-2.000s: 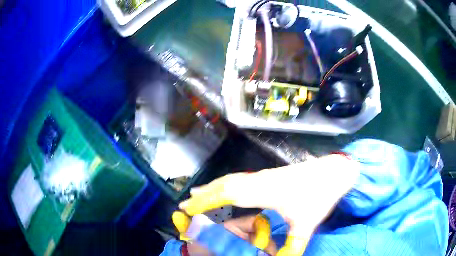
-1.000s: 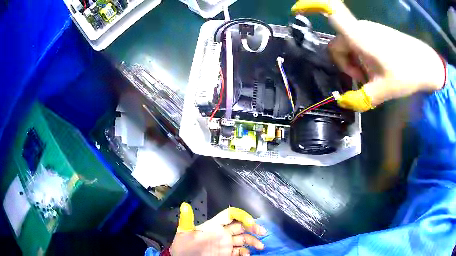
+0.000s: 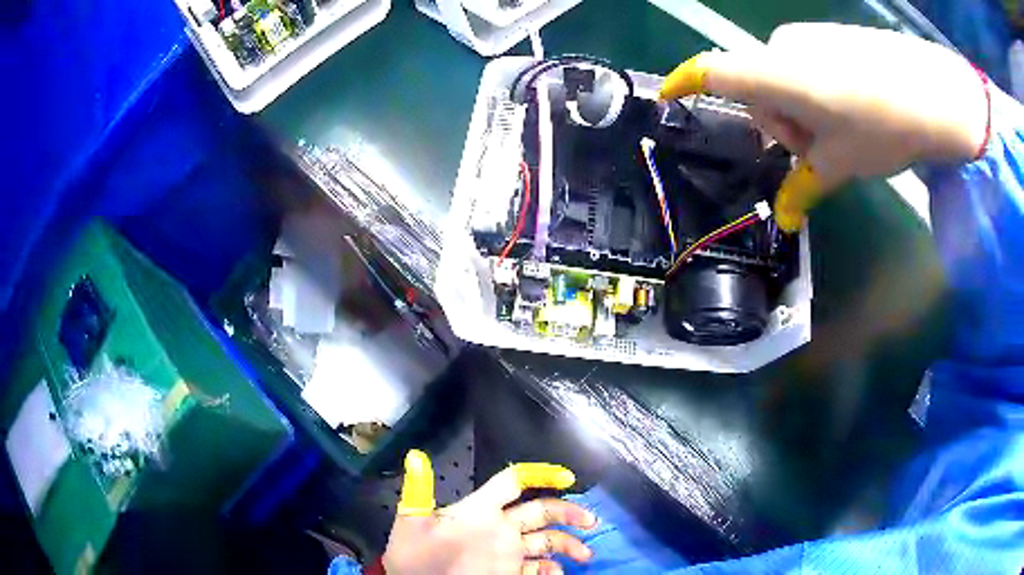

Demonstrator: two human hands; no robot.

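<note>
An open white housing lies on the green bench. It has a black interior, a round black lens, a yellow-green board and thin wires. My right hand, with yellow finger cots, reaches over the housing's upper right corner, index fingertip at the far edge and thumb near the right wall. Dark parts lie between these fingertips; whether I grip one is unclear. My left hand is open and empty, low in the view, away from the housing.
Part of another white housing shows at the upper left, and a white piece at the top. A dark bin holds white sheets. A green box carries a clear bag. A shiny strip runs along the bench edge.
Two seconds ago my hands were together low down with a bluish-white piece between them. They are now apart, my right hand at the housing. Since one second ago, its fingers have moved slightly lower into the corner.
</note>
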